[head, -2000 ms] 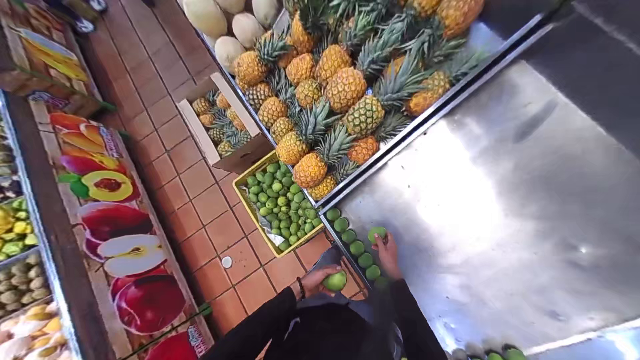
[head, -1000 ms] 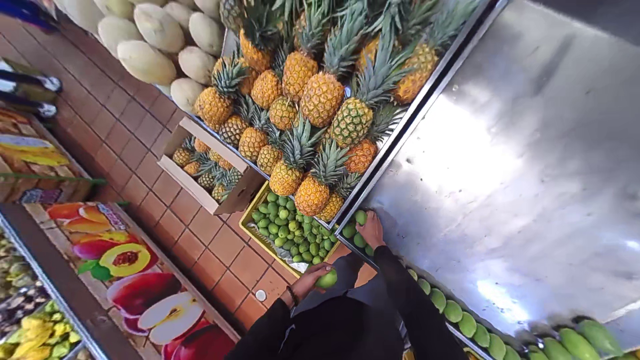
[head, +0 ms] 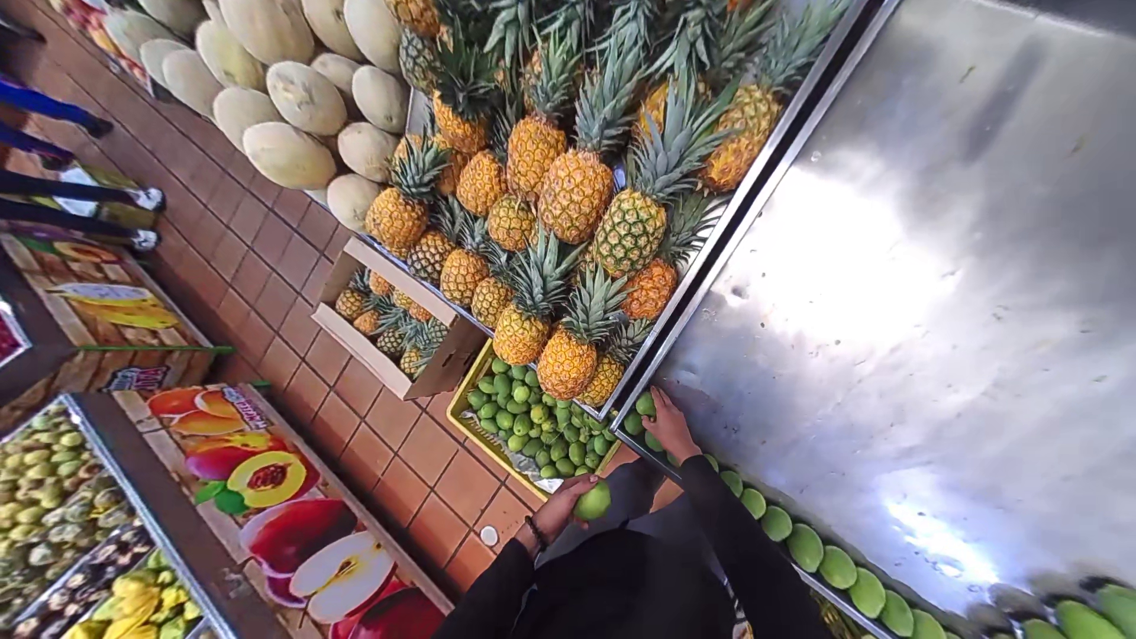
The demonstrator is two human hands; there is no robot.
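Note:
My left hand (head: 568, 506), with a dark bead bracelet at the wrist, holds a green mango (head: 593, 500) low in front of my body. My right hand (head: 672, 424) reaches to the near corner of the metal display table (head: 825, 293), its fingers at a green fruit (head: 646, 405) at the end of the edge row. Whether the fingers grip that fruit is not clear. More green mangoes (head: 806, 547) line the table's edge, partly hidden by my right sleeve. A yellow crate (head: 459, 410) of small green fruits stands below the table corner, beyond my left hand.
Pineapples (head: 575, 195) and pale melons (head: 288, 155) fill the display ahead. A cardboard box (head: 359, 353) of pineapples stands on the tiled floor (head: 426, 453). Fruit bins with a printed front (head: 293, 515) are at left. Legs of other people (head: 80, 204) show at far left.
Between two seconds and one second ago, my right hand moved along the fruit row to the table's corner, where it remains. My left hand still holds its green fruit. The view has shifted.

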